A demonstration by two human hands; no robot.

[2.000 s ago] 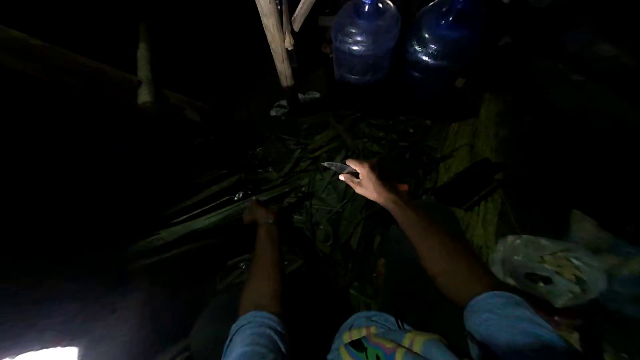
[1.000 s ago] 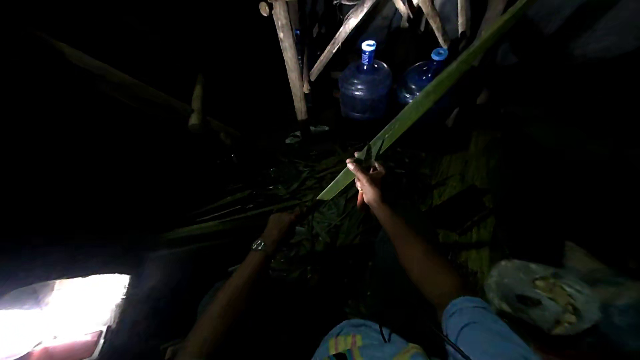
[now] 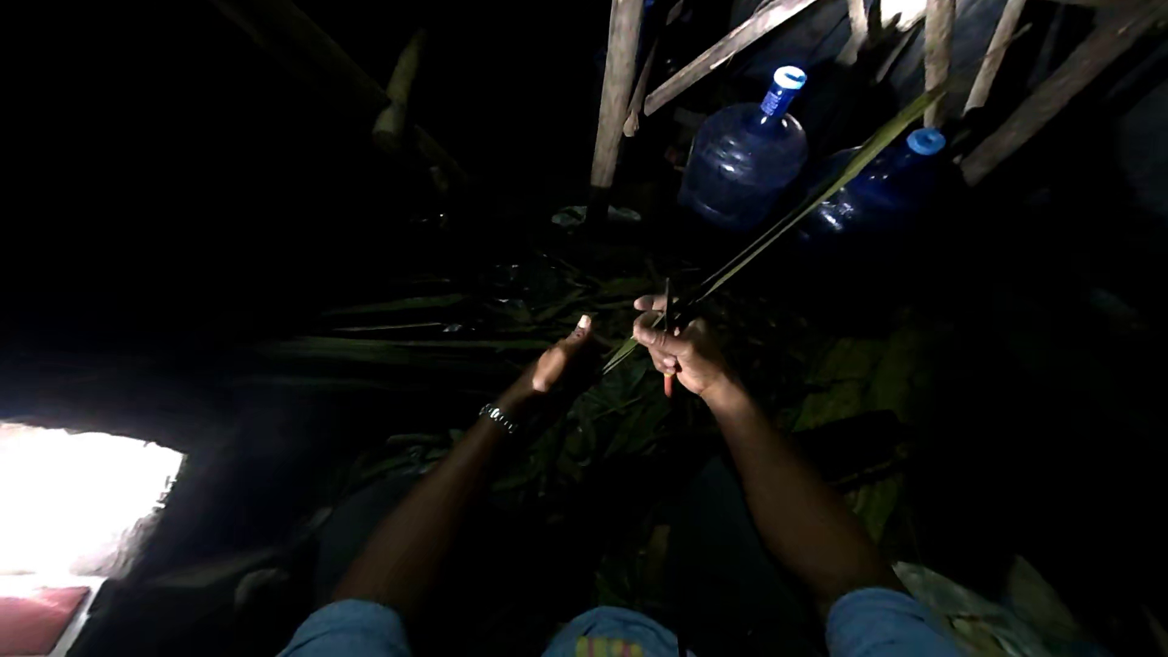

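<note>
My right hand point(image 3: 684, 351) grips a small knife point(image 3: 668, 315) with an orange-red handle end showing below the fingers. A long green leaf strip point(image 3: 821, 196) also passes through this hand, its lower end coming out to the left and its upper part slanting up to the right across the water jugs. My left hand point(image 3: 561, 360), with a metal watch point(image 3: 497, 418) on the wrist, is just left of the strip's lower end, thumb raised. Whether its shadowed fingers hold anything cannot be made out. Loose leaf strips point(image 3: 411, 347) lie beneath and to the left.
Two blue plastic water jugs point(image 3: 744, 164) point(image 3: 881, 187) stand beyond my hands, near wooden poles point(image 3: 616, 100). At the lower right lies a plastic bag point(image 3: 967, 602). A bright opening point(image 3: 82, 502) shows at the lower left. Much of the surroundings is dark.
Two seconds ago my right hand showed the knife without the long strip; one second ago the strip was in it. Since then my left hand has come up beside the strip's lower end.
</note>
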